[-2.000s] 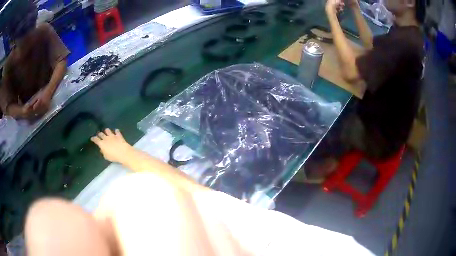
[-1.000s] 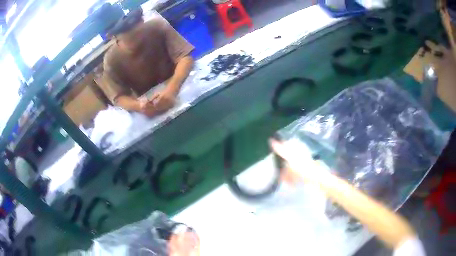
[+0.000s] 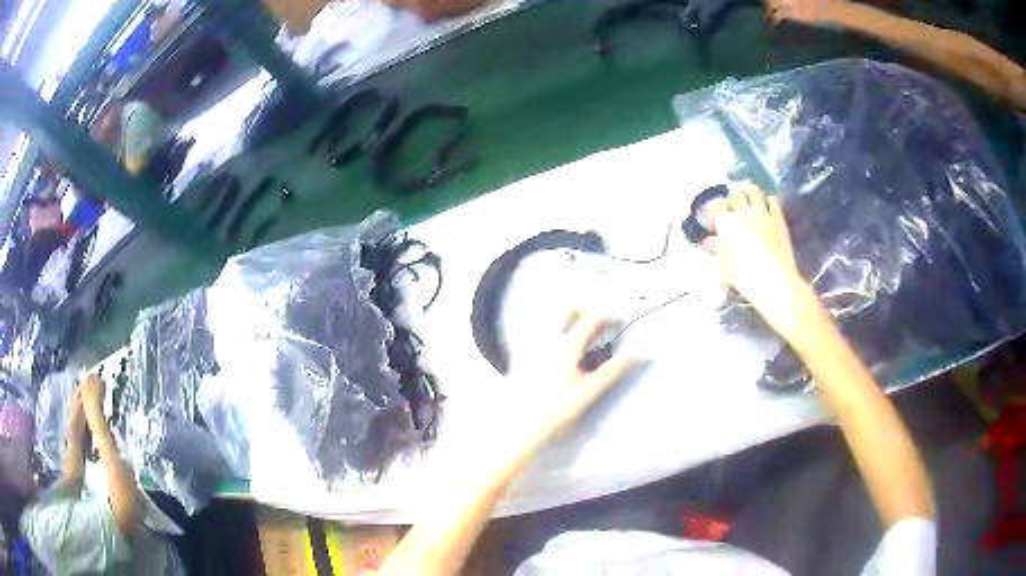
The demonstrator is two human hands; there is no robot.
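A black C-shaped headband [image 3: 492, 295] lies on the white foam sheet with its opening towards the right. My left hand [image 3: 563, 377] is on its lower end; a dark end piece shows between thumb and fingers, and the palm hides the arch there. My right hand [image 3: 752, 236] holds a small curved black yoke [image 3: 700, 214] at the edge of the right parts bag. A thin dark wire [image 3: 636, 261] runs from the headband's upper end towards the yoke. Another thin strand runs from the left fingers towards my right hand.
The left parts bag [image 3: 298, 349] has dark curved parts spilling from its right edge. The clear right parts bag [image 3: 900, 203] lies beside my right forearm. Headbands lie on the green conveyor [image 3: 518, 124] beyond. Another person's arm [image 3: 900, 39] reaches in at top right; another worker sits at far left.
The view has swung left. The headband has come from the conveyor edge onto the foam. My left hand has left the left bag for the headband; my right hand now holds a yoke.
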